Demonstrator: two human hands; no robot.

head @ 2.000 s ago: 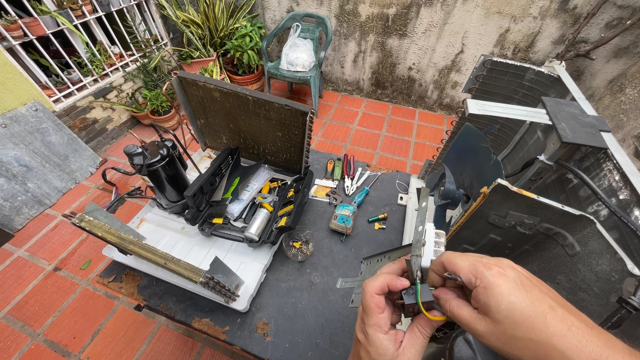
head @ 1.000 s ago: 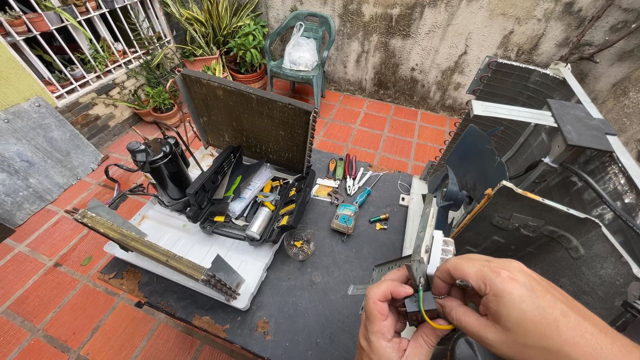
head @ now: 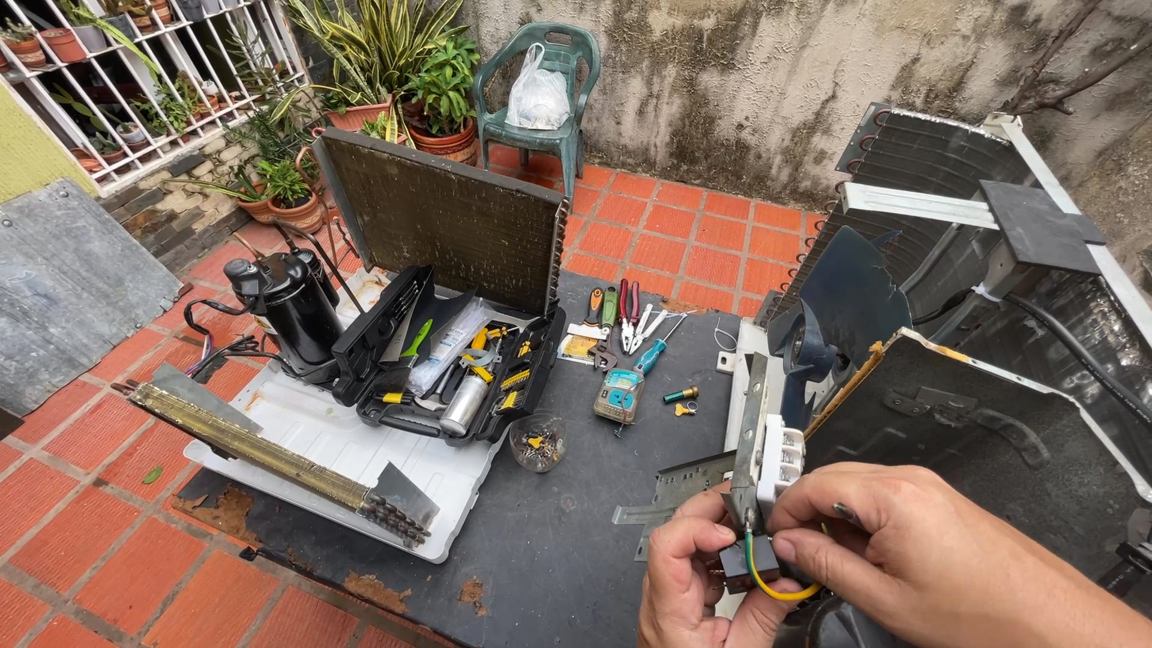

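Observation:
At the lower right, my left hand (head: 697,571) grips a small black rectangular component (head: 751,562) just below a metal bracket (head: 749,441). The fingertips of my right hand (head: 891,540) pinch at the right side of this component, and what lies between them is hidden. A green-and-yellow wire (head: 781,589) runs from the bracket's lower end, over the component's face, toward my right fingers. A white terminal block (head: 779,461) is on the bracket above my hands. Behind it stands a dark fan blade (head: 841,301) of an opened air-conditioner unit.
On the dark table (head: 576,522) lie pliers (head: 641,326), a screwdriver (head: 660,346), a teal-labelled package (head: 621,394) and a cup of screws (head: 538,445). Left are an open tool case (head: 409,421), a black compressor (head: 292,310) and coils (head: 450,216). A casing panel (head: 981,423) rises at right.
Both hands stay together at the bracket and black component. The bracket stands more upright in view than two seconds ago, and the fingers have shifted slightly around the component.

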